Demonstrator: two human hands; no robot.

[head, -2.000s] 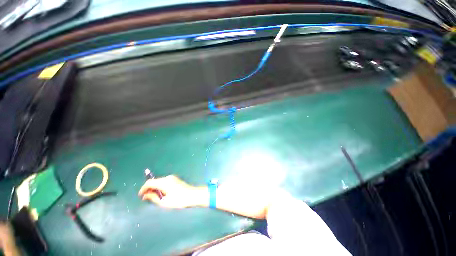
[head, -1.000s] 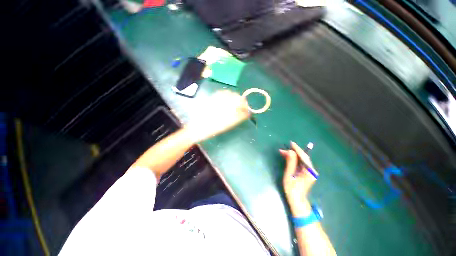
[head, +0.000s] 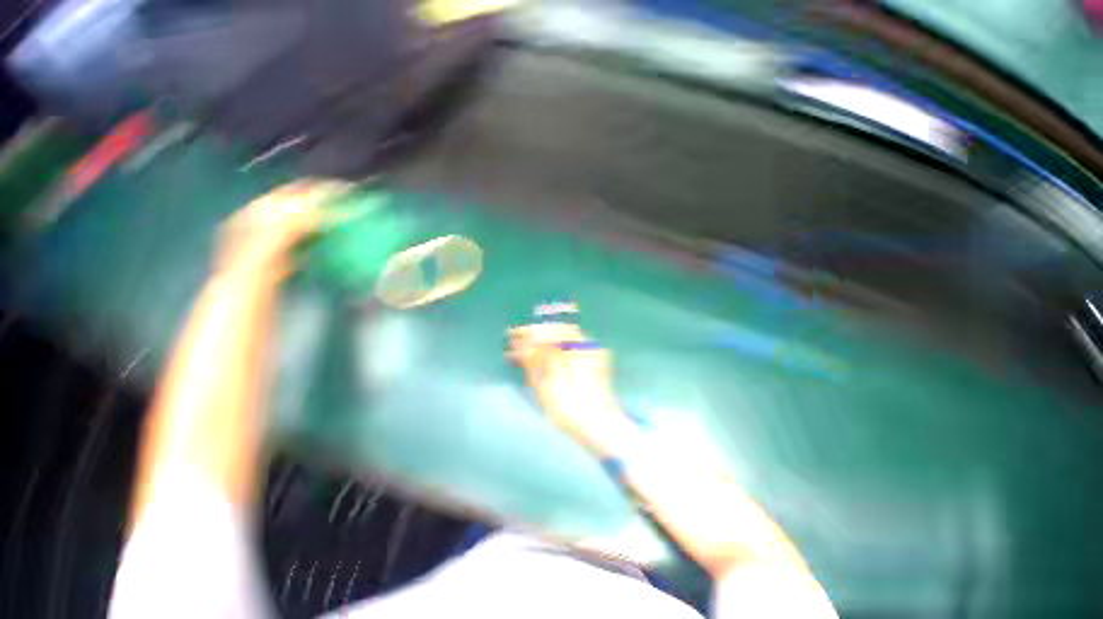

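Note:
The whole view is blurred. My left hand [head: 284, 218] reaches to the far left part of the bench, at the edge of the green paper slips [head: 363, 239]; its fingers are smeared, so any grip is unclear. My right hand [head: 566, 372] is over the middle of the green mat [head: 847, 460], closed around a marker [head: 556, 311] with a whitish end and a blue part. A blue band [head: 614, 467] is on my right wrist. The cream tape roll [head: 460, 264] lies on the mat between my hands, right of the slips.
The dark conveyor belt [head: 677, 163] runs beyond the mat. A dark bulky item [head: 351, 73] stands at the upper left, with a red thing [head: 109, 155] beside it. The blue cord [head: 774, 351] trails at right. A dark tray [head: 345, 526] is below the bench edge.
The view has swung right since one second ago. My left hand has moved from beside the tape roll to the green slips. My right hand still holds the marker.

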